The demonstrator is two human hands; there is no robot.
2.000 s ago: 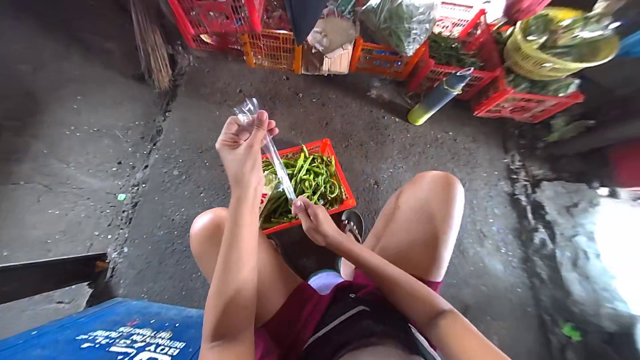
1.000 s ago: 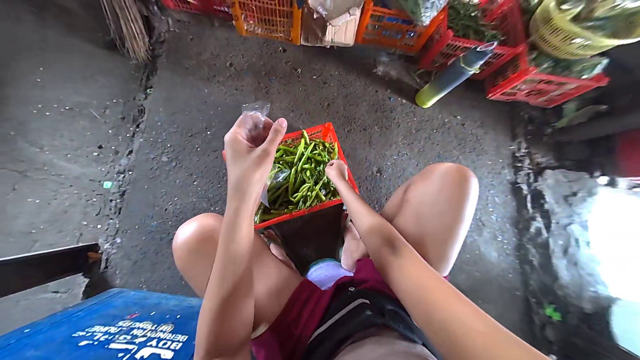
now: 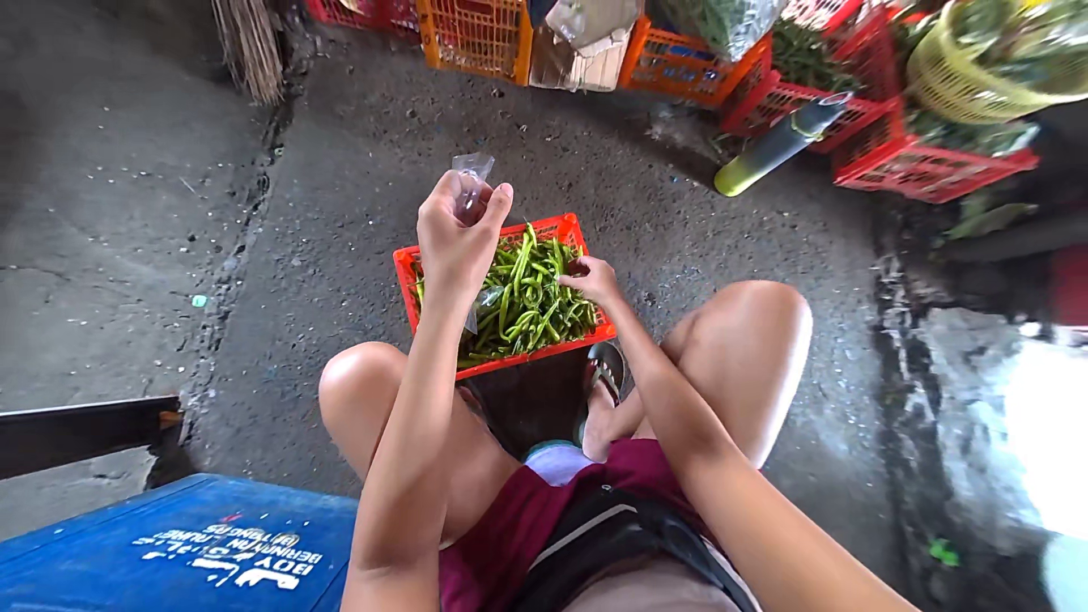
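Note:
A red plastic crate (image 3: pixel 571 223) full of long green chili peppers (image 3: pixel 531 293) stands on the floor between my knees. My left hand (image 3: pixel 463 225) is closed around a clear plastic bag (image 3: pixel 473 167) above the crate's back left part; the bag's top pokes out over my fingers and a lower part of it shows beside my wrist. My right hand (image 3: pixel 592 280) hangs over the right side of the peppers, fingers curled with their tips at the peppers. Whether a pepper is between them is not plain.
A blue box with printed writing (image 3: pixel 170 544) stands at lower left. Orange crates (image 3: pixel 476 38), a cardboard box (image 3: pixel 578 64), red crates (image 3: pixel 926 166) and a yellow basket (image 3: pixel 960 81) of greens line the back. A dark tube with a yellow-green end (image 3: pixel 773 149) lies before them; a stick broom (image 3: pixel 246 51) is at upper left.
Two seconds ago both hands held the clear bag stretched between them. My right hand has let go of it and moved to the peppers at the crate's right side.

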